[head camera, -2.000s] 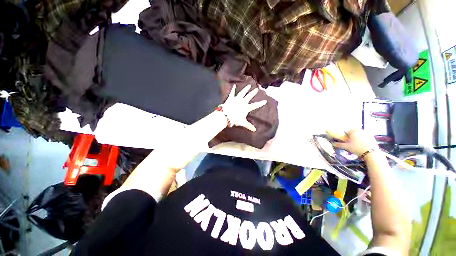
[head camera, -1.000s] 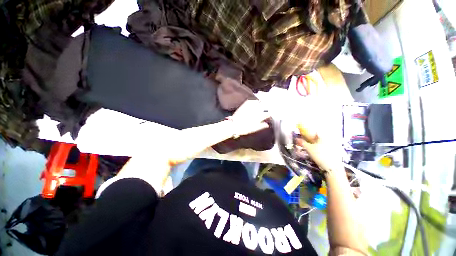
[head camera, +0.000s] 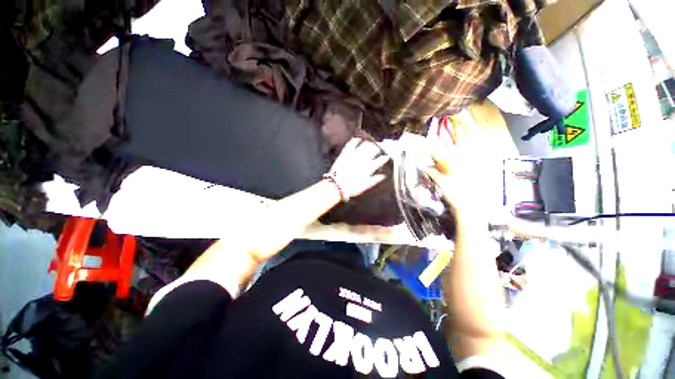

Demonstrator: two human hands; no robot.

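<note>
The brown garment piece (head camera: 368,205) lies over the right end of the dark grey padded board (head camera: 215,122). My left hand (head camera: 358,169) rests on the brown piece with its fingers slightly spread, palm down; nothing is seen gripped in it. My right hand (head camera: 442,178) is shut on the steam iron (head camera: 416,194), just right of my left hand. The iron is blurred and overexposed, with its edge at the brown piece; whether its plate touches the cloth cannot be told.
Plaid garments (head camera: 414,59) are heaped beyond the board, and brown and plaid cloth (head camera: 81,104) lies at its left end. The scissors (head camera: 446,131) and the iron rest (head camera: 544,185) are at the right. A red stool (head camera: 92,259) stands on the floor at lower left.
My right hand has brought the iron leftward from near the rest to the brown piece. My left hand has stayed on the cloth, its fingers now closer together. The view has shifted somewhat.
</note>
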